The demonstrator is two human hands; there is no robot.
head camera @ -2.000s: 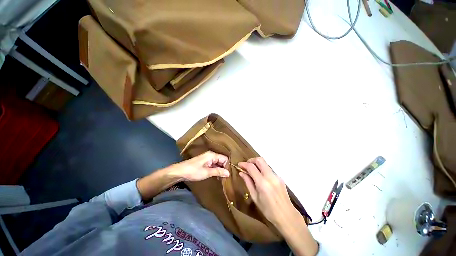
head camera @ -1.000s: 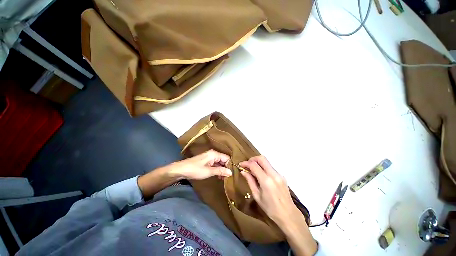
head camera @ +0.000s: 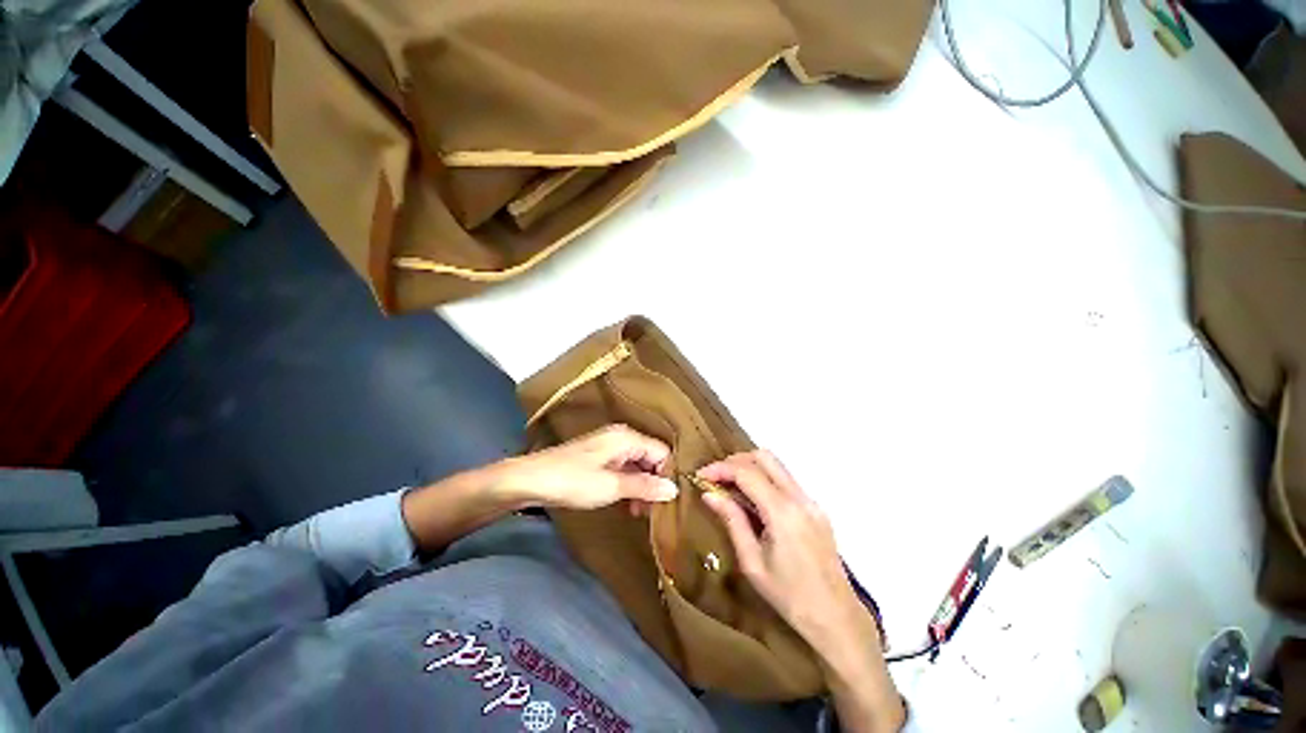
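Observation:
A tan handbag (head camera: 745, 630) lies in the wearer's lap against the table edge, its opening facing up. My left hand (head camera: 619, 467) pinches the bag's inner edge near the middle of the opening. My right hand (head camera: 766, 523) is just to the right, its fingertips closed around a thin, yellowish, pen-like thing, mostly hidden by the fingers; it looks like the burner pen. The fingertips of both hands are close together. Small gold hardware (head camera: 712, 561) shows on the bag below the hands.
Large tan bags (head camera: 573, 86) lie at the upper left of the white table (head camera: 917, 329). Red-handled snips (head camera: 960, 594), a marked strip (head camera: 1070, 521), a yellow-brown block (head camera: 1101, 703) and a shiny metal item (head camera: 1229, 680) lie right. A grey cable (head camera: 1132, 158) and brown pieces (head camera: 1243, 287) are farther off.
The view has shifted slightly, so the table items appear farther right. The right fingertips have moved slightly away from the left ones. Both hands stay at the same part of the bag.

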